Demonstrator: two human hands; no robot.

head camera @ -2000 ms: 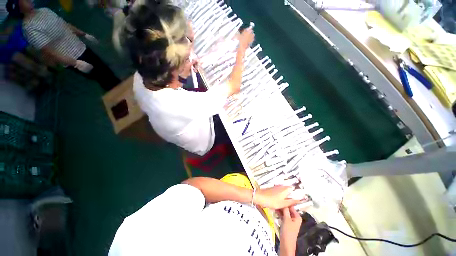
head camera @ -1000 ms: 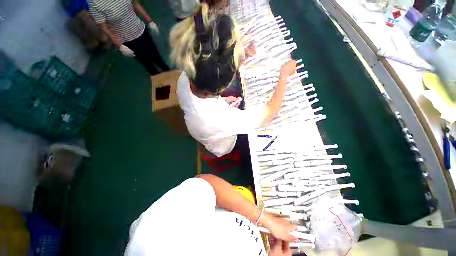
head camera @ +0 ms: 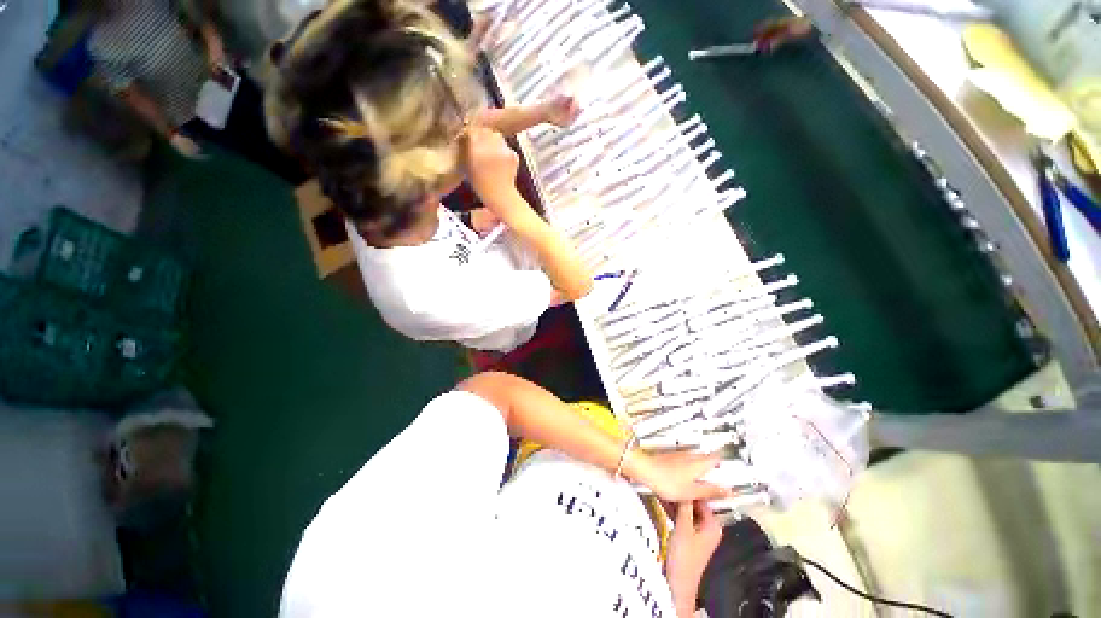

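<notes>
Rows of white wand devices (head camera: 688, 362) lie side by side across the long pale bench. My left hand (head camera: 676, 473), with a bracelet at the wrist, is closed around a wand device (head camera: 746, 499) at the near end of the row; its white end sticks out past my fingers. My right hand (head camera: 691, 543) is just below, its fingertips bunched against my left hand. Whether it grips the same device is hidden. Blue-handled side cutters (head camera: 621, 287) lie among the devices.
A clear parts bag (head camera: 803, 447) lies at the row's end. A black block (head camera: 755, 573) with a black cable (head camera: 863, 592) is beside my right hand. A coworker (head camera: 435, 284) sits to my left. Blue-handled pliers (head camera: 1055, 211) lie on the far table. A metal rail (head camera: 990, 435) stands beyond the bag.
The view has swung and shifted. My hands stay together at the row's end. The coworker's arms have drawn in over the bench. A hand with a white stick now shows across the green floor.
</notes>
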